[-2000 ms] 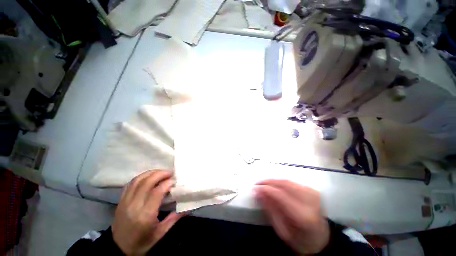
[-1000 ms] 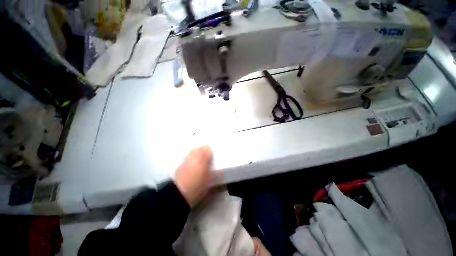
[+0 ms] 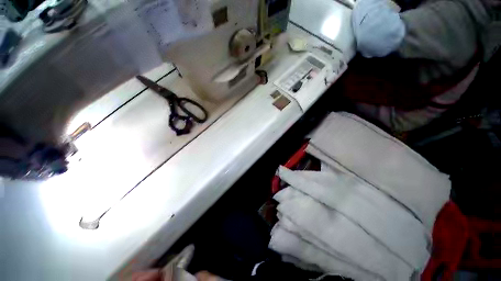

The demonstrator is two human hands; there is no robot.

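A pale cloth piece [image 3: 179, 265] shows at the bottom edge, bunched between my two hands. My left hand [image 3: 148, 274] is cut off by the bottom edge; its fingertips hold the cloth's left side. My right hand [image 3: 209, 276] is barely in the picture, its fingers at the cloth's right side. A stack of long pale cut pieces [image 3: 351, 211] lies fanned over the red basket [image 3: 446, 241] to the right. The sewing machine [image 3: 203, 60] stands at upper left, its needle area dark and blurred beside the lamp glare.
Black scissors [image 3: 178, 108] lie on the machine bed. The white table [image 3: 220, 159] ends in an edge running diagonally above my hands. A small pale scrap [image 3: 89, 223] lies on it. Another person's sleeve [image 3: 439, 44] and pale blue covered part [image 3: 378, 27] are at upper right.
The view has swung right and down to the basket. My left hand has left the tabletop and is now low by the cloth, below the table edge. The other person has come into view.
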